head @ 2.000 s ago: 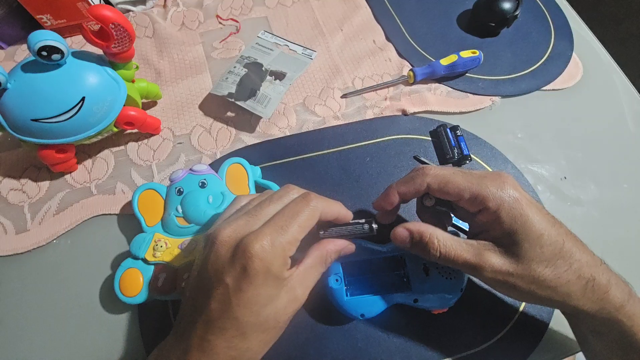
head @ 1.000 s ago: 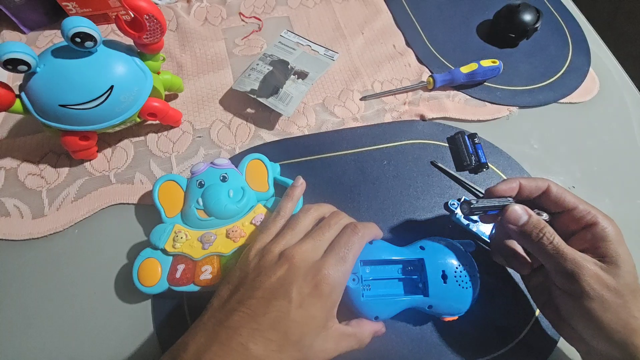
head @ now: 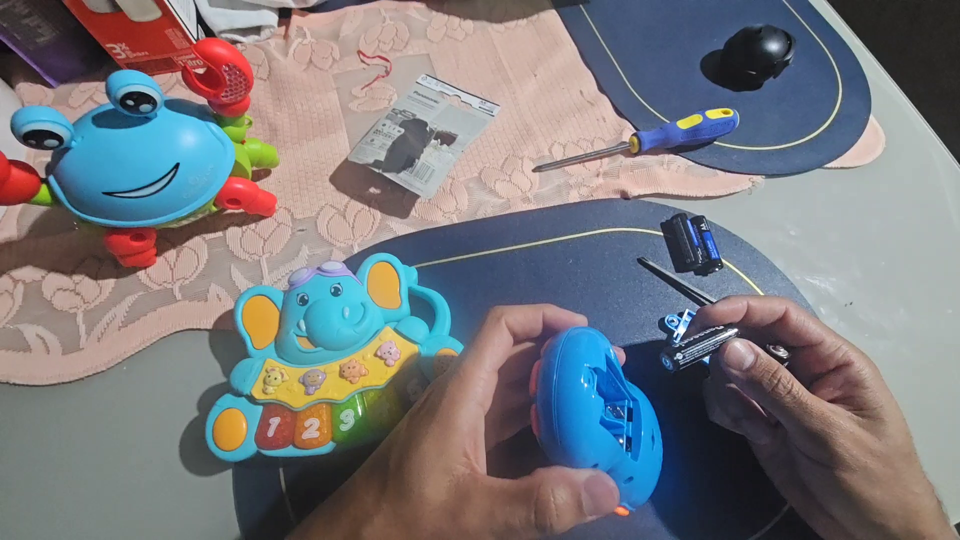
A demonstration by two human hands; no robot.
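My left hand (head: 487, 442) holds a blue plastic toy (head: 577, 405) tilted on its side, its open battery compartment (head: 619, 412) turned to the right. Between the thumb and fingers of my right hand (head: 795, 382) is a black AA battery (head: 699, 348); the end of another battery (head: 778, 351) shows behind the thumb. Beneath the right fingers lie a small blue plastic piece (head: 679, 324), partly hidden, and a thin dark screwdriver shaft (head: 675, 280), whose handle is hidden. Dark AA batteries (head: 694, 243) lie side by side just beyond. A teal elephant toy keyboard (head: 330, 360) lies left of my left hand.
On the pink lace cloth (head: 315, 187) stand a blue and red crab toy (head: 146, 165) and battery packaging (head: 424, 136). A blue and yellow screwdriver (head: 686, 130) spans the cloth and far navy mat (head: 787, 142), which bears a black round object (head: 757, 54). A red box (head: 139, 34) stands behind.
My left hand has gripped the blue toy and tilted it up from the near mat, where it lay flat a second ago. My right hand still holds batteries.
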